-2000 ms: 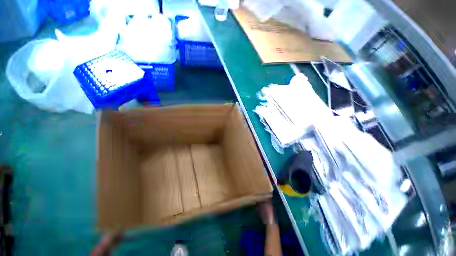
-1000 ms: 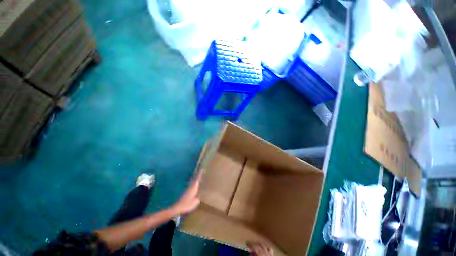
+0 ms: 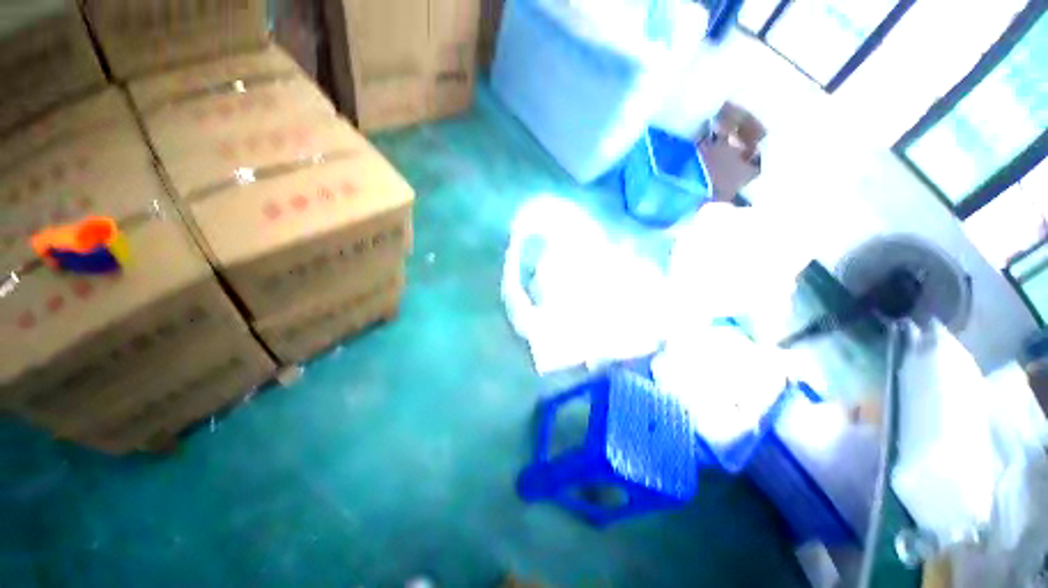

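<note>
Neither of my hands is in view. Closed brown cartons with red and dark printing (image 3: pixel 305 201) stand stacked at the left. An orange-yellow and blue tape gun (image 3: pixel 86 246) lies on top of one of them at the far left. A small brown piece (image 3: pixel 523 581), cut off by the bottom edge, shows at the bottom middle; I cannot tell for certain what it is. The picture is blurred.
A blue plastic stool (image 3: pixel 621 448) stands on the green floor, with a white bag (image 3: pixel 592 299) behind it. Blue crates (image 3: pixel 799 482) sit beside the green bench at the right. A pedestal fan (image 3: pixel 902 293) and a light blue bin (image 3: pixel 667 178) stand farther back.
The view has swung left and up. The open carton my hands held is out of view, apart from perhaps a brown sliver at the bottom. Both hands have left the picture; the stacked cartons show more.
</note>
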